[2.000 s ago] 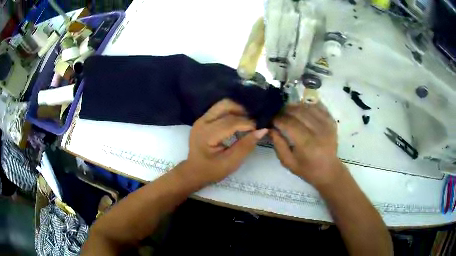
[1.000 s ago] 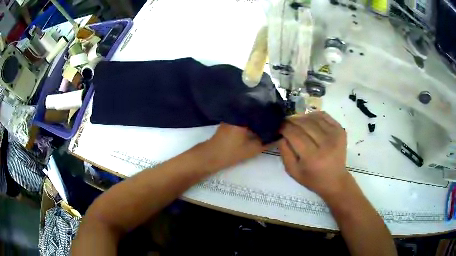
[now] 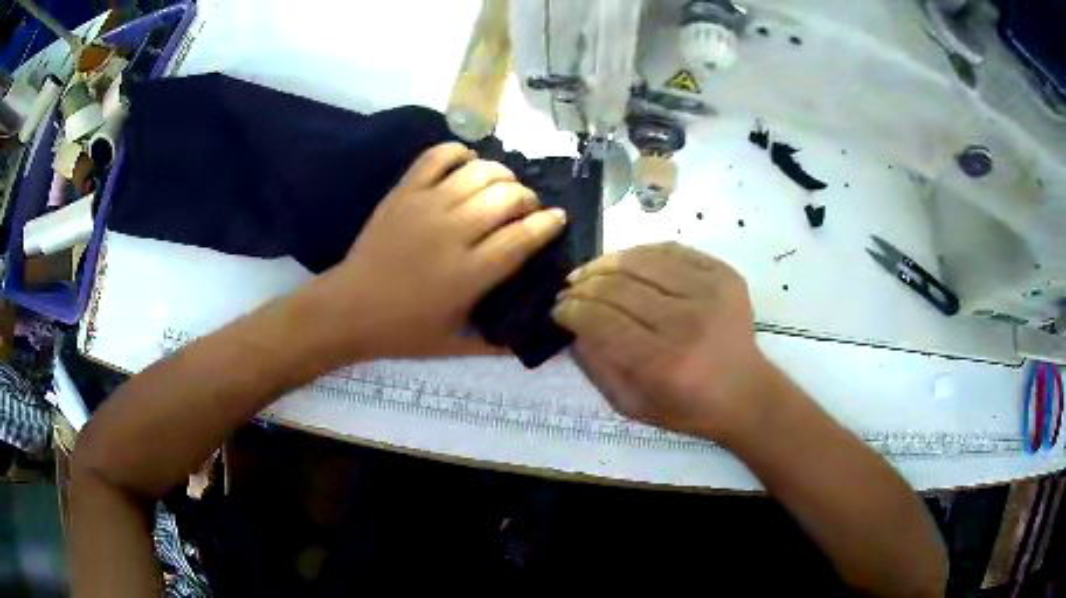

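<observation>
A dark garment piece (image 3: 234,164) lies across the white table, its long flat part to the left and its bunched narrow end under the sewing machine head (image 3: 579,58). The presser foot and needle area (image 3: 590,158) is at the cloth's upper right edge. My left hand (image 3: 450,251) lies on top of the cloth left of the needle, fingers pressing it. My right hand (image 3: 660,327) holds the cloth's near right edge with its fingertips, below the needle. The thumbs are mostly hidden.
Black thread snips (image 3: 915,276) lie right of the needle, with dark fabric trimmings (image 3: 797,167) nearby. A purple basket (image 3: 45,306) with thread spools is at the left. A printed ruler scale (image 3: 468,403) runs along the front edge. A red and blue ring-shaped item (image 3: 1040,407) is at the far right.
My left hand has moved from the cloth's near edge onto its top. The cloth's end now shows flatter, with a straight edge beside the foot. The view has shifted right and down.
</observation>
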